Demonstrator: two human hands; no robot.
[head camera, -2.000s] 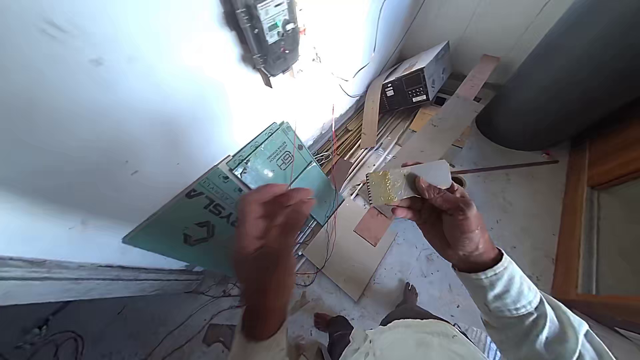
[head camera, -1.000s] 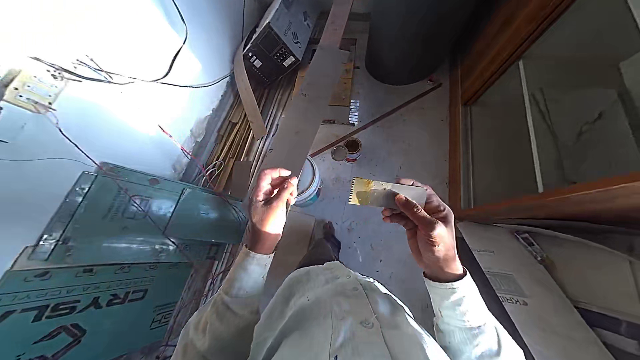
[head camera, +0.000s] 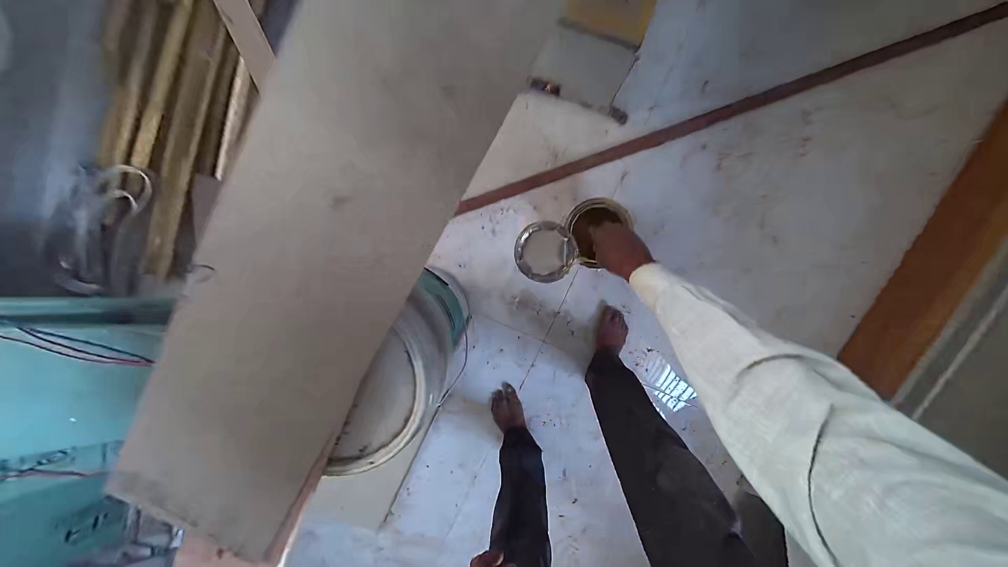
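My right hand reaches down to an open round tin with brown contents. Its fingers are over and inside the mouth, and what they hold is hidden. The tin's round metal lid lies on the floor against its left side. At the bottom edge only a small bit of skin shows, seemingly my left hand, near my dark trouser leg; its fingers cannot be made out. The notched spreader is not visible.
A long grey-brown board slants across the left, partly covering a large plastic bucket. Wood strips stand behind it. A thin dark red strip crosses the floor. Teal packs and wires are at left, a wooden frame at right.
My right hand, which held a notched spreader in both earlier frames, has gone down to the tin. My left hand has dropped to the bottom edge. The view has moved closer to the floor.
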